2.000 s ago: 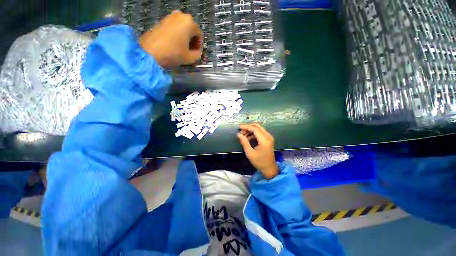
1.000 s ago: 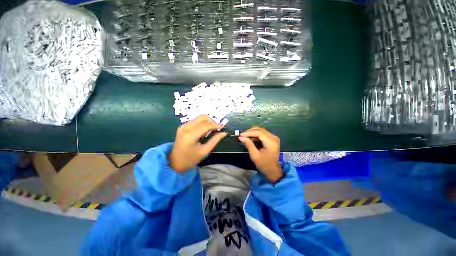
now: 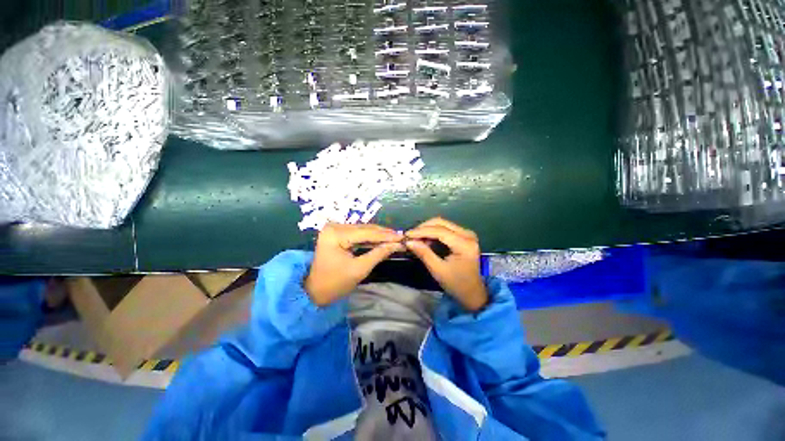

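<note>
My left hand (image 3: 344, 258) and my right hand (image 3: 452, 258) meet fingertip to fingertip at the green bench's near edge. Between them they pinch a small dark metal part (image 3: 403, 241), mostly hidden by the fingers. A tiny bit of white shows at the fingertips; whether a white piece is fitted cannot be told. A loose pile of white pieces (image 3: 353, 179) lies on the green bench (image 3: 534, 194) just beyond my hands. Behind the pile stands a clear parts tray (image 3: 344, 125) with rows of small metal parts, some carrying white pieces.
A large clear bag of white pieces (image 3: 95, 129) is at the left. Tall stacked blister trays (image 3: 701, 129) stand at the right. Below the bench are a blue bin (image 3: 594, 284) with a silvery mass and an open cardboard box (image 3: 155, 314). Blue sleeves show at both sides.
My left hand first came back from the parts tray to my right hand. Since then the fingertips of both hands have closed together, covering the small part and the white piece that showed between them.
</note>
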